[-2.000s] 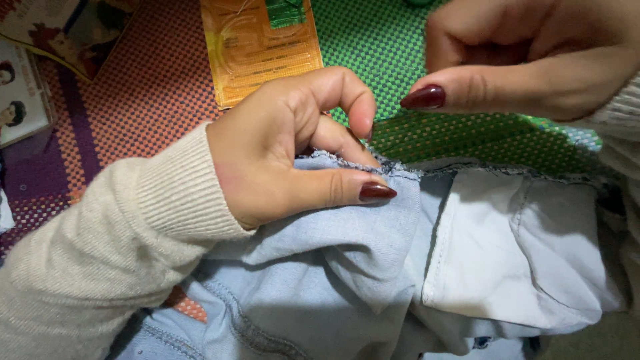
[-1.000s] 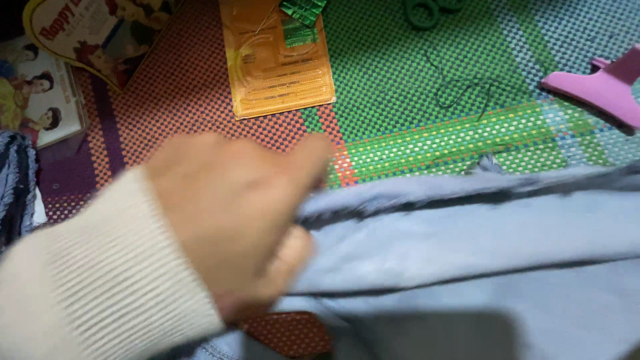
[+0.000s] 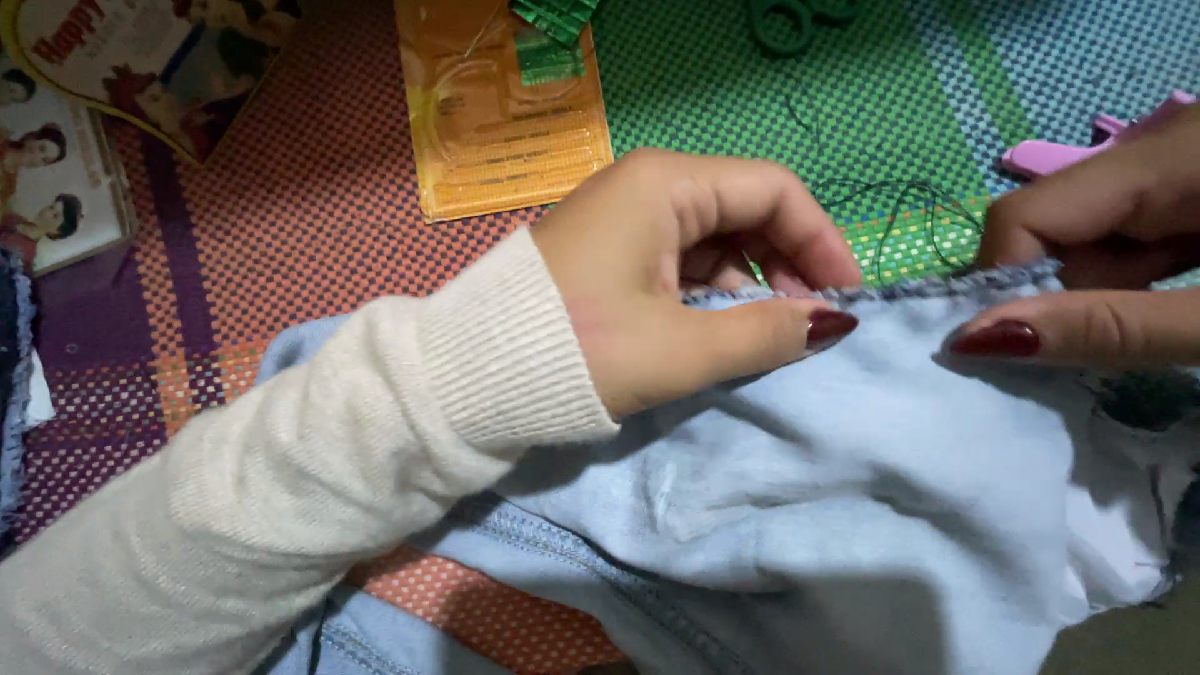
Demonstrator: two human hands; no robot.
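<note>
Light blue denim fabric (image 3: 844, 487) with stitched seams lies across the lower middle of the head view. Its frayed edge is pinched between the thumb and fingers of my left hand (image 3: 712, 272). At the right, my right hand (image 3: 1097, 272) grips the same edge, thumb on the near side; part of this hand is beyond the frame. Dark loose thread (image 3: 905, 202) curls on the woven mat behind the edge, between the two hands. Whether a needle is held cannot be seen.
A woven multicoloured mat (image 3: 309, 169) lies beneath everything. An orange needle packet (image 3: 511, 141) sits behind my left hand, green-handled scissors (image 3: 783, 26) at the top, a pink claw clip (image 3: 1059, 155) at the right. Printed cases (image 3: 70, 178) lie at the left, near dark frayed denim (image 3: 11, 375).
My right hand, raised above the cloth two seconds ago and out of view one second ago, is now on the edge. My left hand has moved right since one second ago.
</note>
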